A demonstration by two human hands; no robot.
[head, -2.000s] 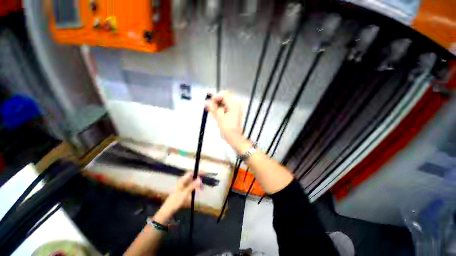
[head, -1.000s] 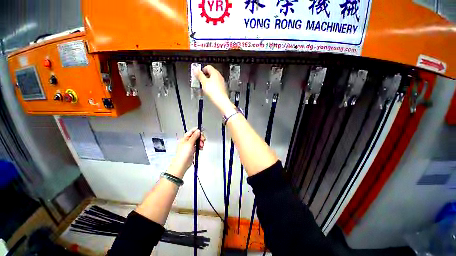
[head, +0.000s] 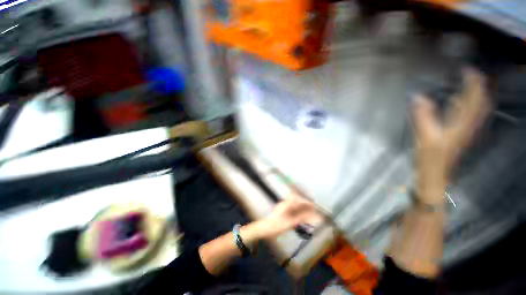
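Observation:
The frame is strongly blurred. My left hand point(head: 291, 218) is low in the middle, over the wooden tray point(head: 229, 181). Its fingers are partly curled, and a small dark thing shows at the fingertips; I cannot tell whether the hand holds it. My right hand point(head: 447, 118) is raised at the right in front of the machine, fingers spread, with nothing seen in it. A dark strap pile point(head: 256, 176) lies in the tray. The hanging straps at the right are smeared and cannot be told apart.
At the left, a white table point(head: 40, 210) bears a thick black strap bundle point(head: 75, 176). A magenta box point(head: 122, 235) sits on a cream disc point(head: 158, 230) beside a black pad point(head: 66, 250). The orange control box point(head: 268, 29) is at the top. A blue thing point(head: 164, 79) stands behind.
The view has swung left, bringing the table and magenta box in. My right hand has let go at the clip and opened. My left hand has lowered from the strap to over the tray.

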